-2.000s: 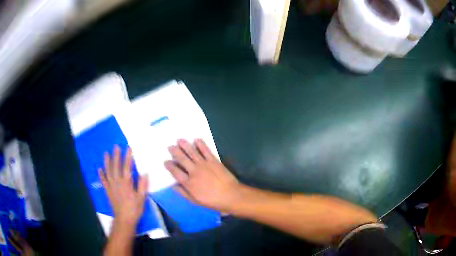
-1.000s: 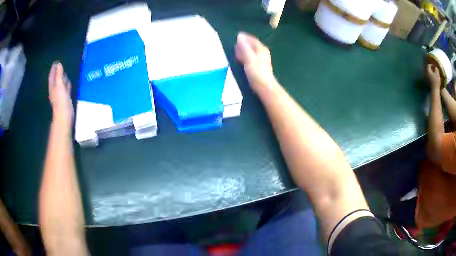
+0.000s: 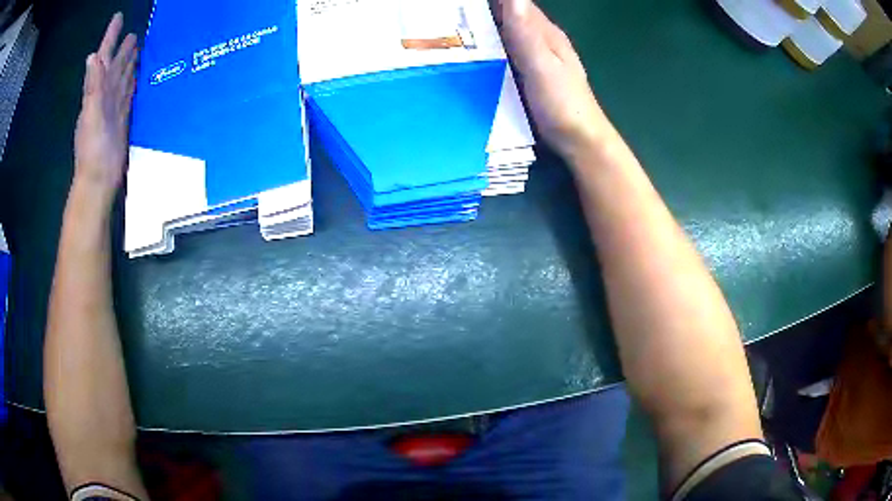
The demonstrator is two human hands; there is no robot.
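Two stacks of flattened cartons lie side by side on the dark-green bench. The left stack (image 3: pixel 220 108) is mostly blue with white lettering and white end tabs. The right stack (image 3: pixel 411 127) is white above a blue panel, with white tabs at its right. My left hand (image 3: pixel 105 117) lies upright along the left stack's outer side, palm inward, fingers slightly apart. My right hand (image 3: pixel 553 78) lies along the right stack's outer side, its fingertips cut off by the top edge. Neither hand grasps a carton; whether they press on the stacks, I cannot tell.
Round white units (image 3: pixel 773 20) stand at the back right, partly cut off. Blue-and-white cartons (image 3: pixel 12 68) show at the far left edge. A person's orange-brown clothing (image 3: pixel 861 391) is at the right edge. The bench's curved front edge (image 3: pixel 391 429) runs before my lap.
My hands left the stacks' tops and moved to their outer sides. Since a second ago, my right hand has come closer to the right stack. The view has shifted, and the stacks appear larger and higher.
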